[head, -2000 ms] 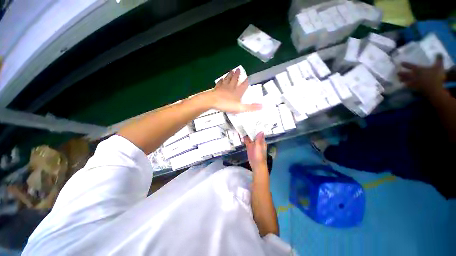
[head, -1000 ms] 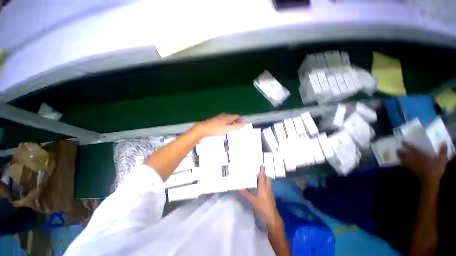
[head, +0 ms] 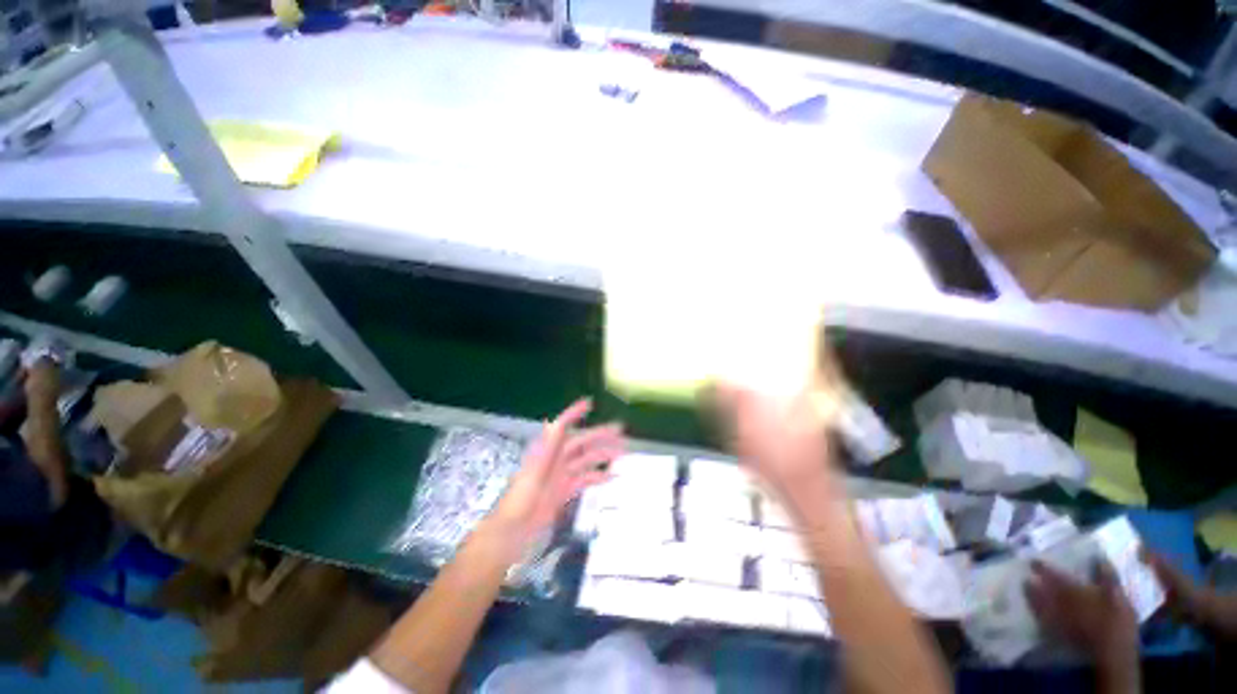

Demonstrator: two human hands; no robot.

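Several white retail boxes (head: 672,542) lie in tight rows at the bench edge in front of me. My right hand (head: 780,431) is raised over the boxes and the belt, blurred, and grips the lower edge of a pale yellow label sheet (head: 651,355). The sheet's upper part is washed out against the bright shelf. My left hand (head: 567,468) is above the left end of the boxes, empty, with fingers spread. A clear polybag of parts (head: 464,495) lies on the green bench to the left of the boxes.
A white shelf (head: 448,203) spans the back, with a black phone (head: 950,254) and an open brown box (head: 1065,203). A brown carton (head: 204,447) stands at left. Another person's hands (head: 1085,610) handle boxes at right. Bagged boxes (head: 994,434) lie on the belt.
The view has tilted up to the shelf. My right hand has left the boxes' front edge and taken hold of the sheet. My left hand has let go of the boxes and opened.
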